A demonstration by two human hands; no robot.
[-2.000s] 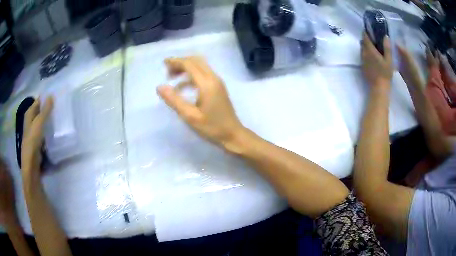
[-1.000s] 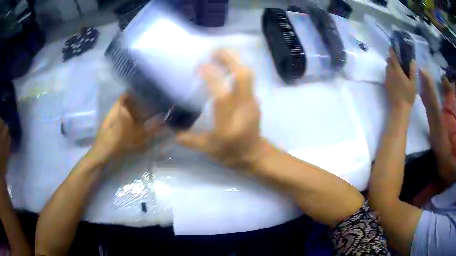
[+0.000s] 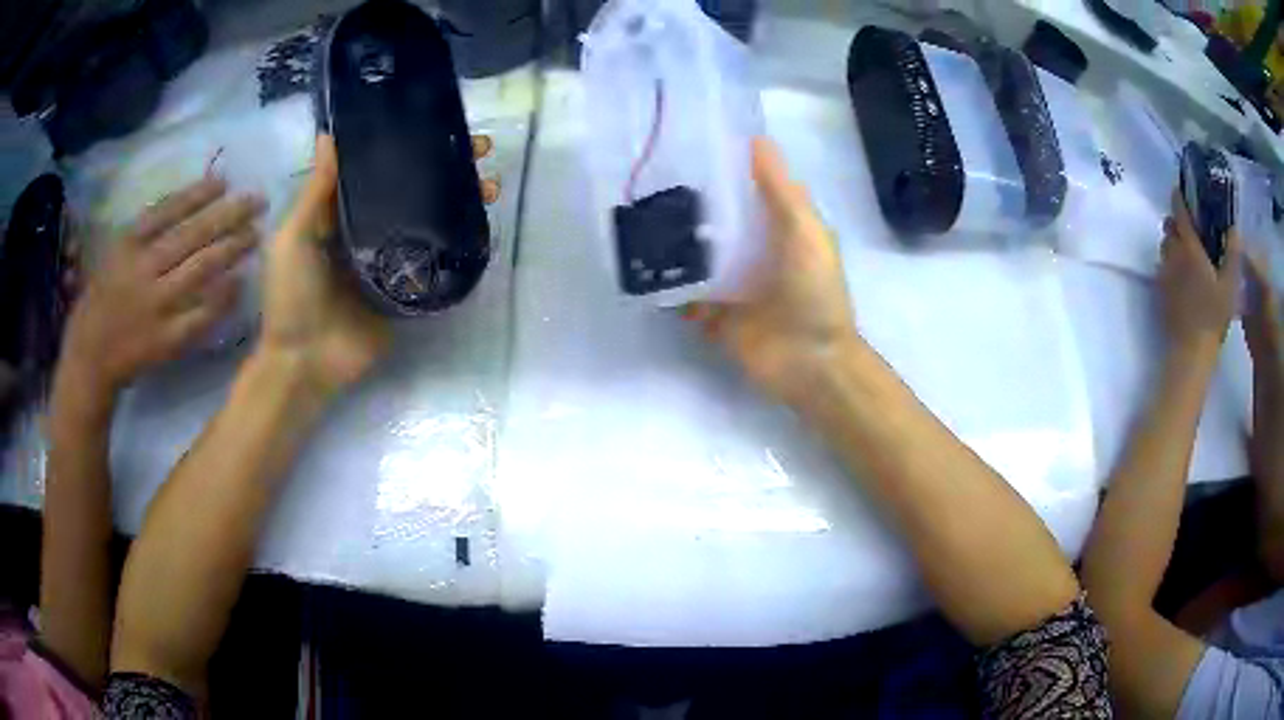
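Observation:
My left hand (image 3: 317,296) holds a glossy black elongated oval cover (image 3: 401,162) upright, its round ring detail at the lower end. My right hand (image 3: 789,281) holds a frosted white translucent housing body (image 3: 704,141) from its right side, open side towards me. A black square fan (image 3: 661,239) sits in its lower end, with a thin red wire running up from it. The cover and the body are apart, side by side above the bench.
Part-assembled units with black slotted ends (image 3: 908,134) stand at the upper right. Another person's hand (image 3: 176,274) is close on the left; a person on the right holds a black part (image 3: 1208,197). A small black piece (image 3: 463,550) lies near the front edge of the foam sheet (image 3: 676,584).
The blurred black-and-white unit held at the left a second ago now shows as two separate parts, the cover in my left hand and the body in my right. Another person's hand has come in at the left.

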